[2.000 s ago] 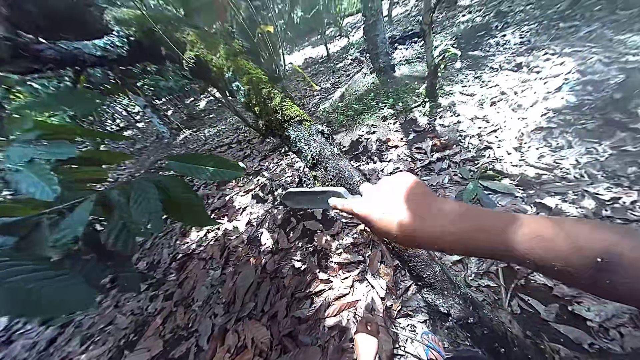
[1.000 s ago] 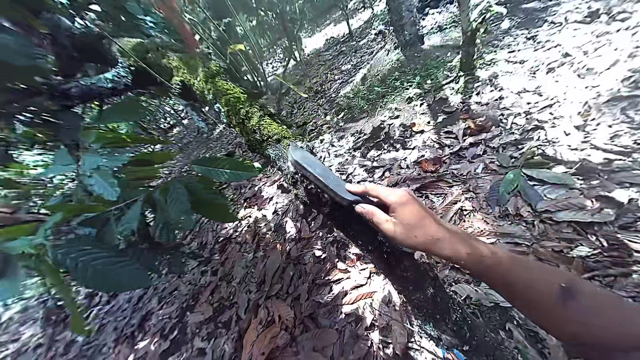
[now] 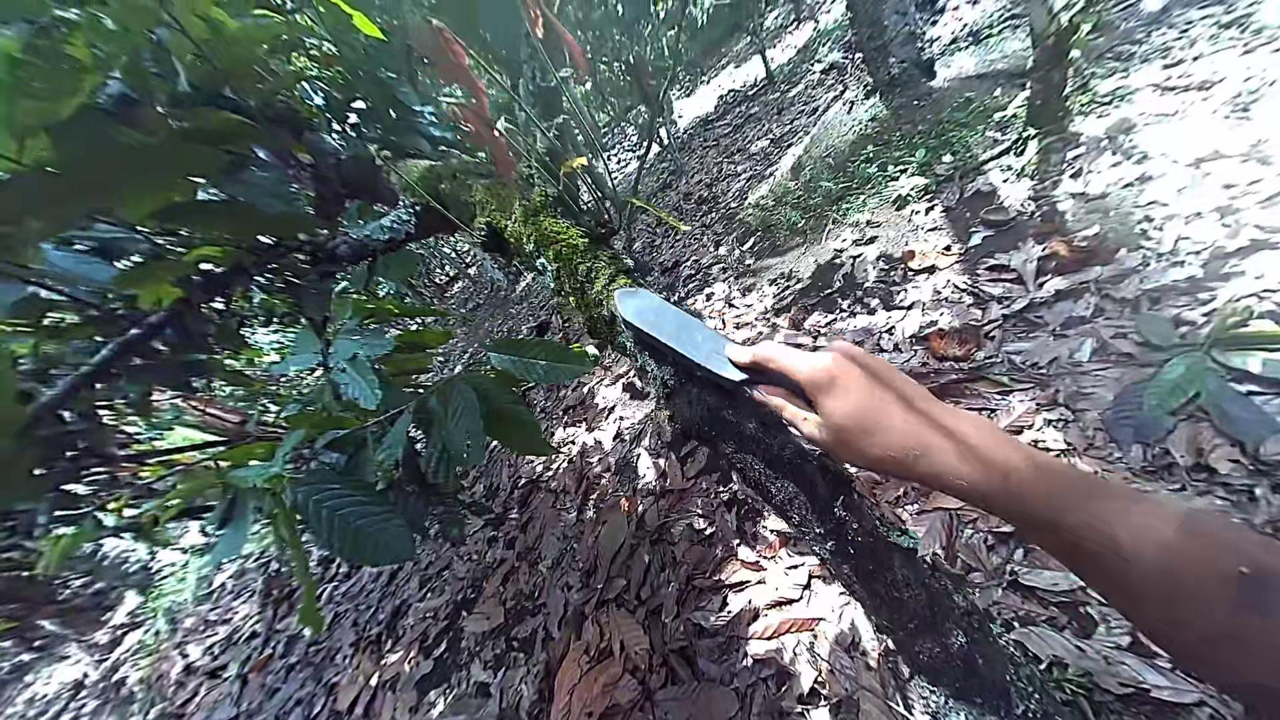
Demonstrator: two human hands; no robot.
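My right hand (image 3: 850, 400) comes in from the right edge, its fingers closed around the dark handle of a broad, round-tipped metal blade (image 3: 675, 330). The blade points up and left and lies at or just over a slanting tree trunk (image 3: 800, 490); whether its edge touches the bark cannot be told. Green moss (image 3: 565, 255) covers the trunk just beyond the blade's tip. Below my hand the bark is dark and rough. My left hand is out of the picture.
Leafy branches (image 3: 355, 510) fill the left side, close to the trunk. Dry fallen leaves (image 3: 600, 620) cover the sloping ground. Two upright trunks (image 3: 1050, 85) stand at the upper right, and a low green plant (image 3: 1180, 390) grows near the right edge.
Two seconds ago the blade pointed left, nearly level, over the trunk; it now points up and left, along the trunk toward the moss. The hand has kept its grip.
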